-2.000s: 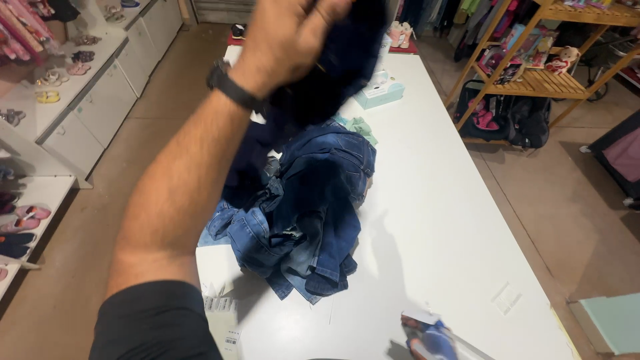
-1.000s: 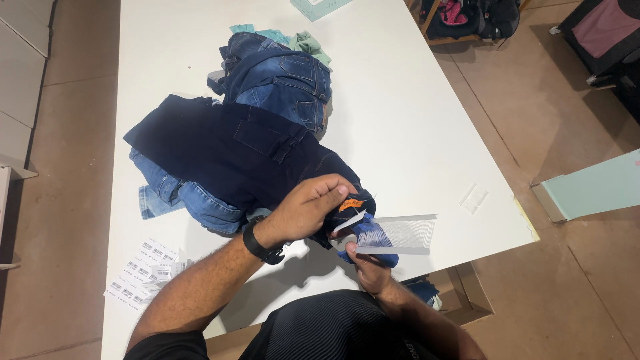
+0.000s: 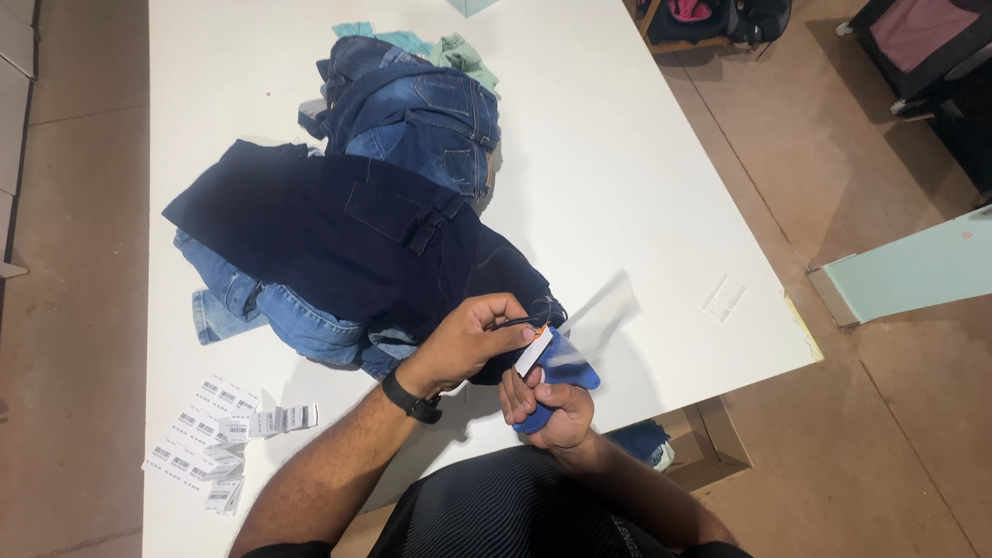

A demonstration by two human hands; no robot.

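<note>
Dark navy trousers [image 3: 310,225] lie across a pile of blue jeans [image 3: 434,116] on the white table [image 3: 604,178]. My left hand [image 3: 473,341], with a black wristband, pinches the waist edge of the navy trousers near an orange bit. A white tag [image 3: 533,353] hangs just beside its fingertips. My right hand [image 3: 554,407] is closed around a blue tagging gun [image 3: 570,360], its fingers also against the tag. A strip of clear plastic fasteners [image 3: 608,310] sticks out of the tool. The tool's tip is hidden.
Sheets of printed barcode labels [image 3: 194,442] lie at the table's near left. A small clear plastic piece [image 3: 724,297] is near the right edge. Pale green cloth [image 3: 463,60] is at the pile's far end. A cardboard box [image 3: 697,446] holding clothes stands below the near edge.
The navy trousers, raised two seconds ago, now lie on the pile. The blue tool, on the table then, is in my right hand. The view has tilted down.
</note>
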